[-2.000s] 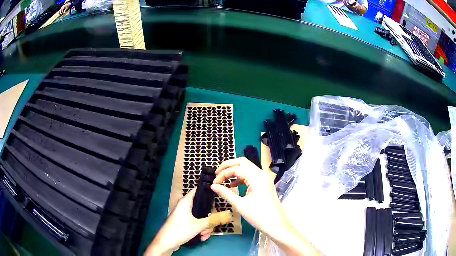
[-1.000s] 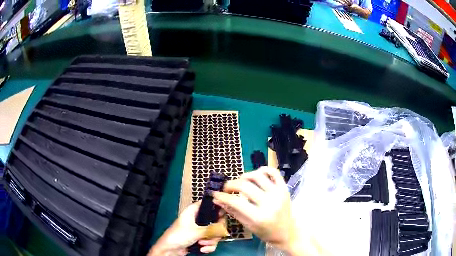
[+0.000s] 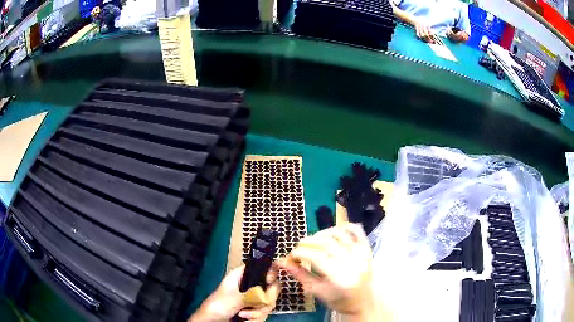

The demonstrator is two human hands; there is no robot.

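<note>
The pad sheet (image 3: pixel 275 188), tan with dense rows of dark shapes, lies flat on the teal mat. My left hand (image 3: pixel 242 299), with yellow-orange finger covers, holds several narrow black plastic parts (image 3: pixel 259 259) together over the lower part of the sheet. My right hand (image 3: pixel 333 267) is just right of the parts, slightly blurred, with thumb and fingers close together. Whether a small pad is between its fingertips cannot be seen. A loose pile of black parts (image 3: pixel 362 192) lies on tan card right of the sheet.
Stacked black trays (image 3: pixel 126 182) stand at left. At right a clear plastic bag (image 3: pixel 434 214) partly covers white packing with black parts in rows (image 3: pixel 508 258). A dark green channel (image 3: pixel 327 107) runs beyond the mat. A person's hands (image 3: pixel 428 33) work across it. Plain cardboard (image 3: pixel 19 144) lies far left.
My right hand has moved slightly right, off the top of the held parts. My left hand still holds them. The bench scene has shifted lower in view, and more of the person across shows.
</note>
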